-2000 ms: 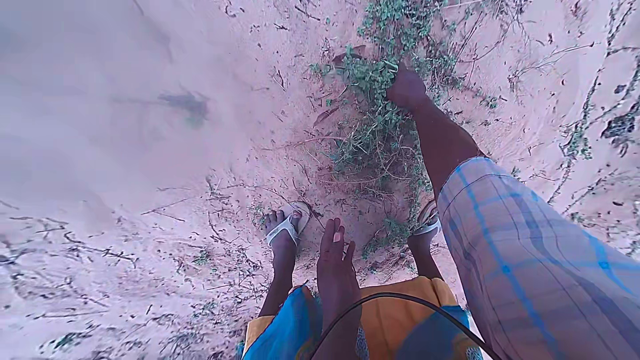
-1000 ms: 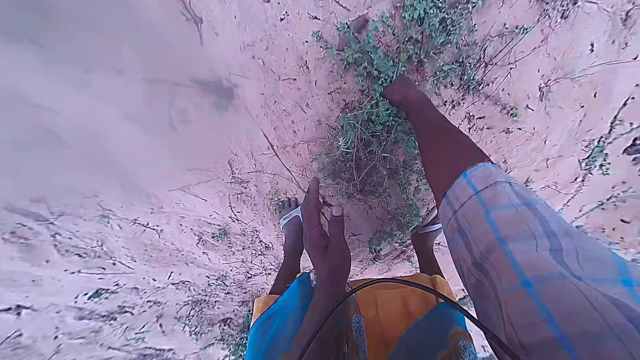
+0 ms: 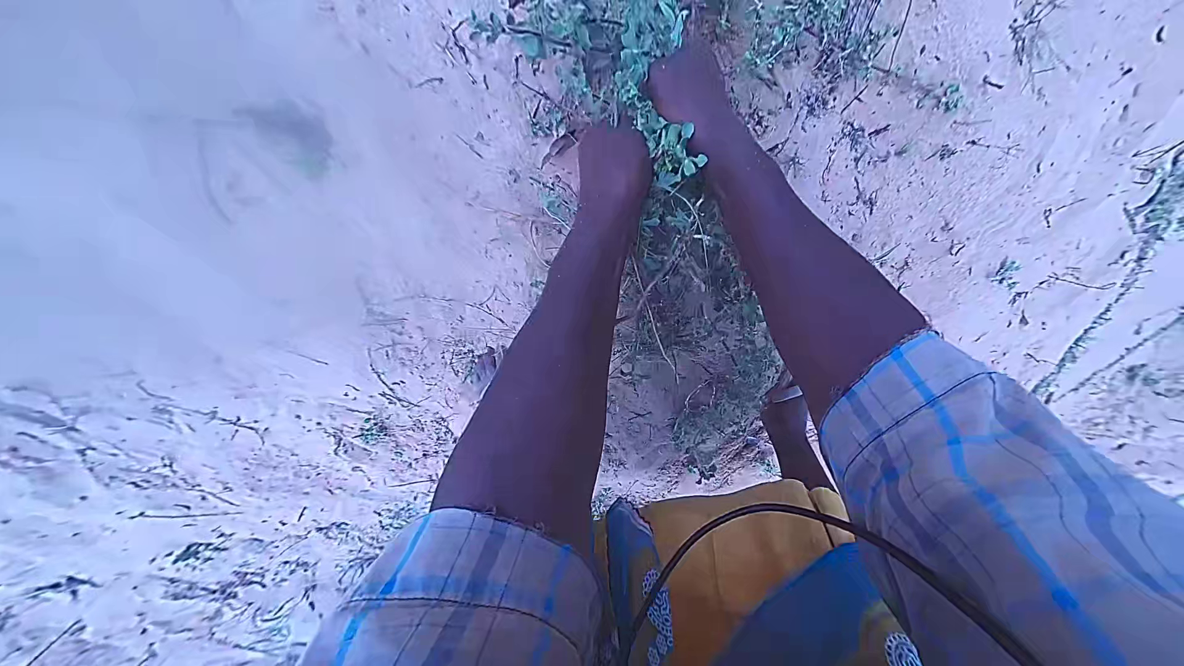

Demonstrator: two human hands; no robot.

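Both of my arms reach forward over a low green leafy plant (image 3: 610, 46) that grows from sandy ground. My left hand (image 3: 615, 162) is closed at the near edge of the leaves, among the stems. Just to its right and a little farther forward, my right hand (image 3: 689, 88) is curled around leafy stems, with a sprig (image 3: 680, 153) hanging between the two hands. The fingertips of both hands are hidden by the hands themselves and the foliage.
Tangled stems (image 3: 689, 277) lie between my arms. My sandalled foot (image 3: 786, 407) shows at the right, below my right forearm. A dark cord (image 3: 786, 509) crosses my yellow and blue cloth (image 3: 740, 555). Twigs (image 3: 222, 421) litter the sand at the left.
My left hand, raised open near my lap before, has reached forward into the plant beside my right hand and closed there. My right hand has stayed at the leaves.
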